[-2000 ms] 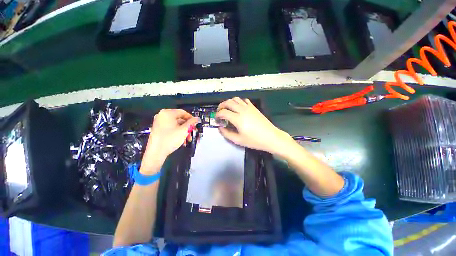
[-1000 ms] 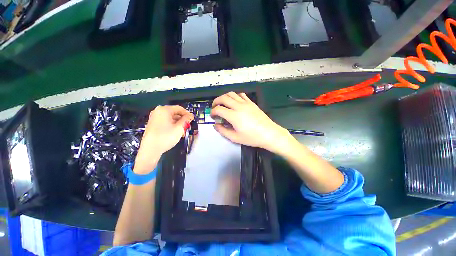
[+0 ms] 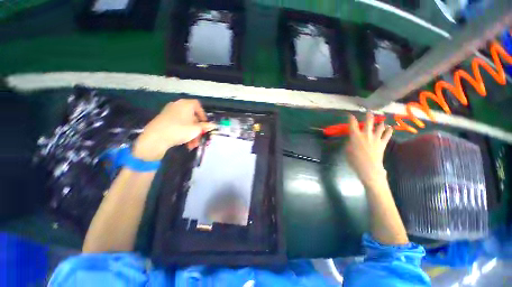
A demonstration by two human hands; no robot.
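An open tablet unit with a large silver plate (image 3: 220,182) lies in a black foam tray (image 3: 219,257) in front of me. Its circuit board (image 3: 238,128) with a green patch is at the top end. My left hand (image 3: 177,130) is at the board's top left corner, thumb and forefinger close together; a small red thing shows under the fingers. Whether the fingertips hold a part cannot be told. My right hand (image 3: 369,147) is over the orange-red tool (image 3: 337,130), fingers spread. The picture is somewhat blurred.
A heap of shiny black-silver strips (image 3: 76,134) lies at the left. A thin dark stick (image 3: 301,156) lies right of the tray. Clear ribbed plastic trays (image 3: 449,188) stand at the right, below an orange coiled hose (image 3: 457,84). Several tablet trays lie on the green conveyor behind a white rail (image 3: 224,89).
My right hand has left the circuit board and moved right to the orange-red tool. My left hand stays at the board's left corner. The camera view has shifted to the right.
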